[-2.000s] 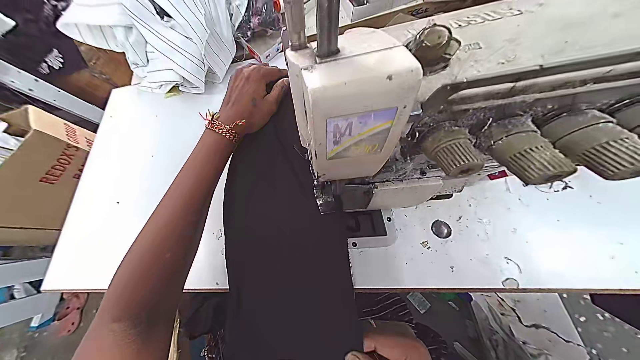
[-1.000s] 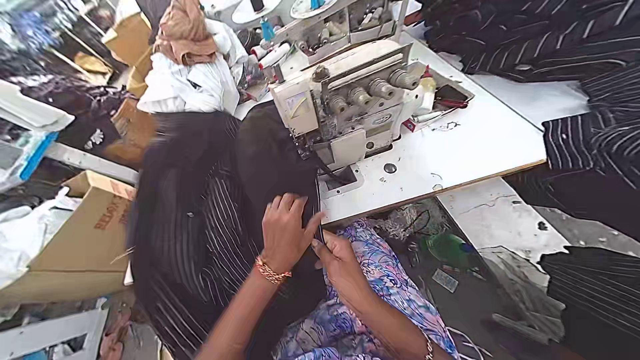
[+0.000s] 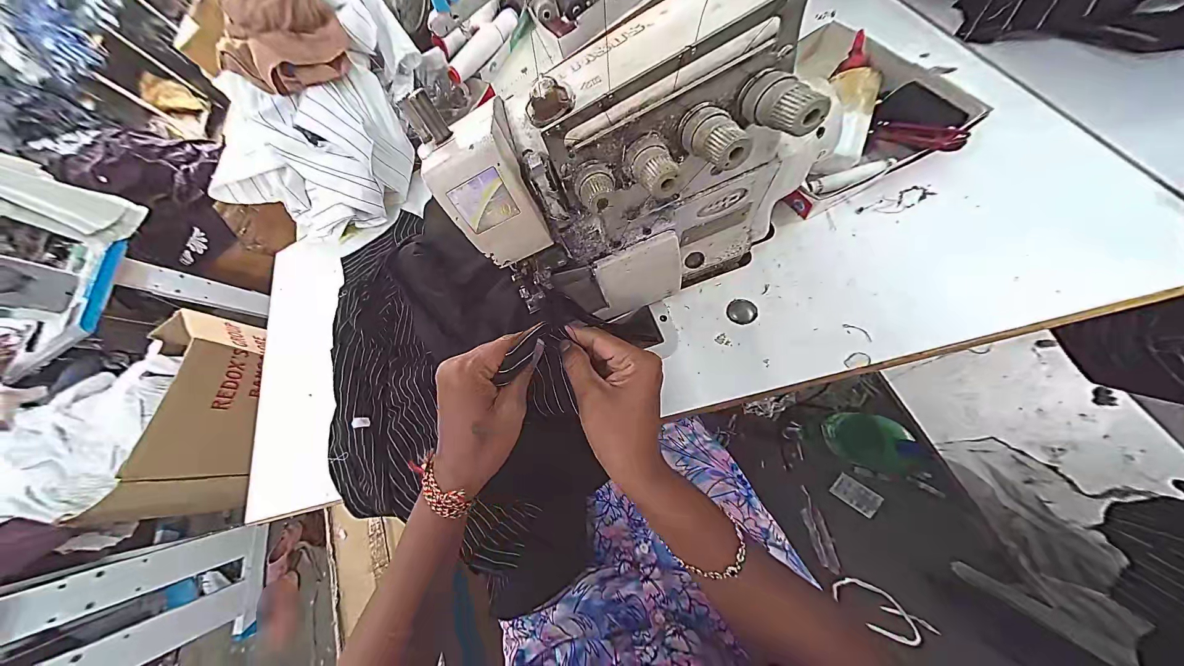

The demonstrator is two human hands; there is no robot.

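Black pinstriped fabric point(image 3: 370, 370) lies bunched on the white table left of the overlock sewing machine point(image 3: 647, 157) and hangs over the front edge onto my lap. My left hand point(image 3: 481, 416) pinches a folded edge of it between thumb and fingers, just in front of the presser foot point(image 3: 532, 291). Close beside it on the right, my right hand point(image 3: 615, 398) pinches the same fabric near the machine's needle area. Part of the cloth reaches up to the foot; whether it lies under the foot is hidden.
White striped cloth point(image 3: 314, 139) is piled behind on the left, with a brown cloth point(image 3: 282, 42) on top. A tray point(image 3: 971, 113) at the machine's right holds a bottle and red-handled tool. A cardboard box point(image 3: 199, 416) stands left of the table. Thread scraps lie on the tabletop.
Both hands have moved up toward the presser foot, with the fabric pinched between their fingers. The fabric pile on the left has shifted and now sits gathered beside the machine. The view has shifted markedly.
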